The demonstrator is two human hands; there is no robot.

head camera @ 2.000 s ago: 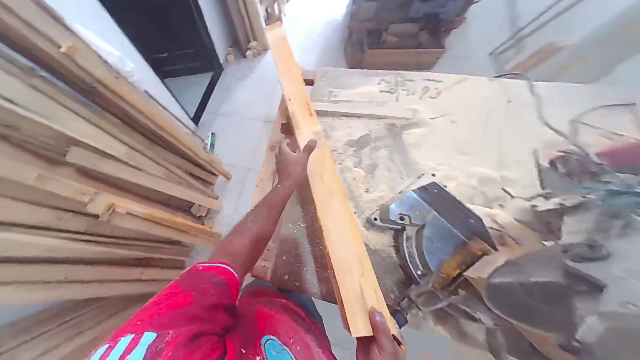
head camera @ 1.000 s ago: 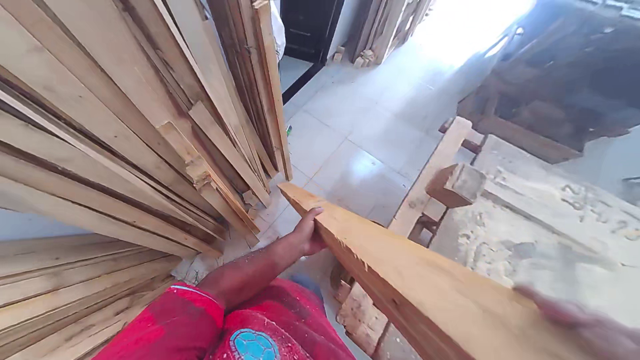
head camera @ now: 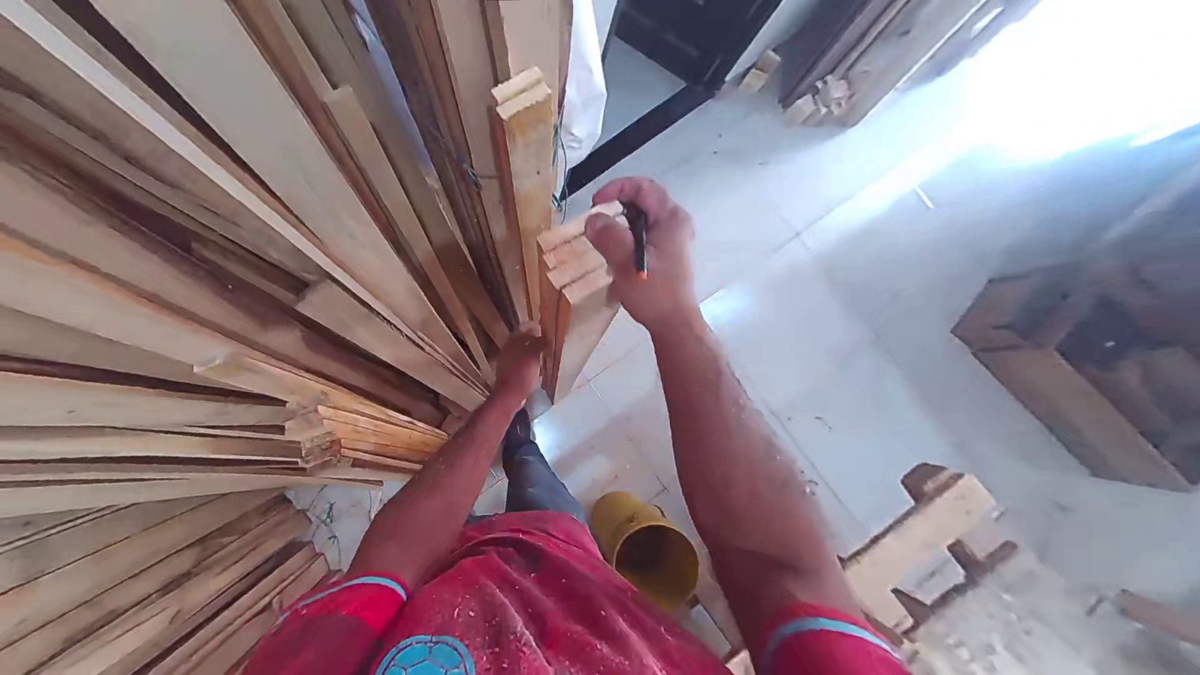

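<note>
Several wooden boards (head camera: 586,323) stand on end close together in front of me, their cut ends facing up. My right hand (head camera: 652,244) grips the top end of these boards, thumb on the end grain, and also holds a dark pen-like tool (head camera: 639,239) with an orange tip. Lower down, my left hand (head camera: 521,361) rests at the side of the boards; its fingers are partly hidden. A narrow pair of boards (head camera: 527,141) leans just behind them against the stacked planks (head camera: 234,122).
Leaning planks fill the left side. A yellow bucket (head camera: 647,548) stands on the tiled floor by my legs. At lower right is a dusty wooden workbench (head camera: 923,534); a wooden crate-like frame (head camera: 1078,403) lies at right. A dark door (head camera: 684,42) is at the top.
Both hands have left the long board held a second ago and are now at the upright boards by the stack. The view has swung toward the leaning planks.
</note>
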